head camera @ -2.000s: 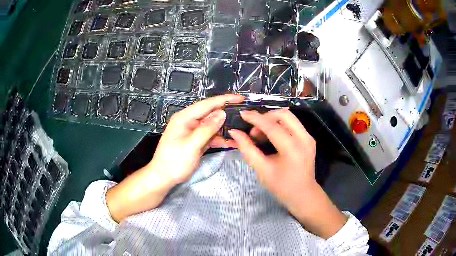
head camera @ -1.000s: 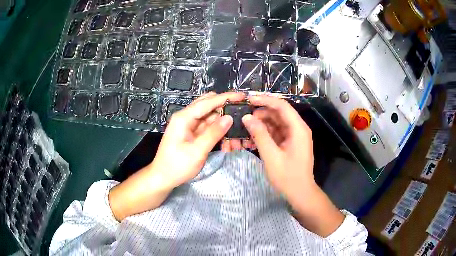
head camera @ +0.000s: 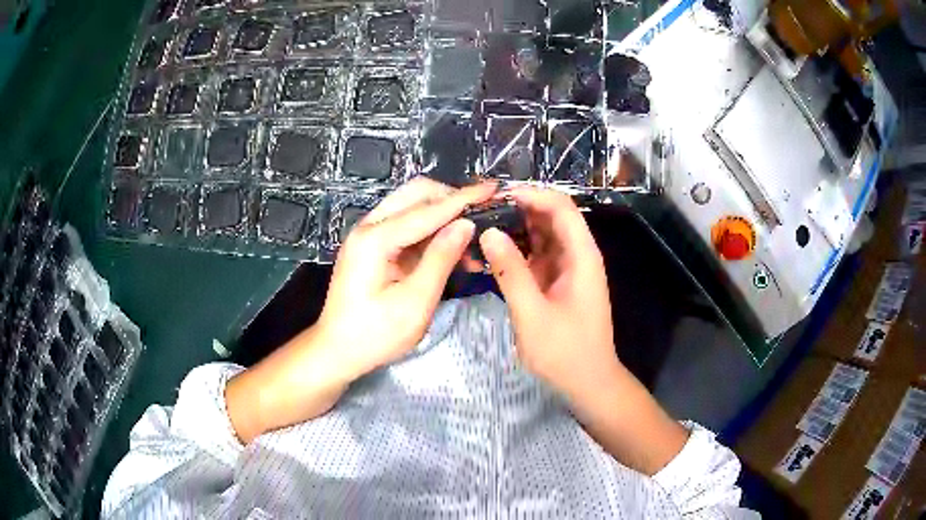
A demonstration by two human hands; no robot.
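A small dark square watch case (head camera: 493, 217) is held between both hands at the near edge of the blister tray, tilted so that only part of it shows. My left hand (head camera: 391, 279) grips its left side with the thumb and fingers. My right hand (head camera: 556, 289) grips its right side, thumb in front and fingers behind. The fingers hide much of the case. The clear blister tray (head camera: 254, 127) lies just beyond the hands, with dark squares in its left pockets and white diagonal strips in two near pockets on the right.
A white press machine (head camera: 711, 183) with an orange-red stop button (head camera: 732, 239) stands at the right. Brown cartons (head camera: 822, 355) with white labels lie at the lower right. A second blister tray (head camera: 66, 355) sits at far left on the green mat (head camera: 188, 305).
The case, held flat and facing up a second ago, is now tilted and shows a narrower face. Both hands have drawn closer together around it and moved slightly up.
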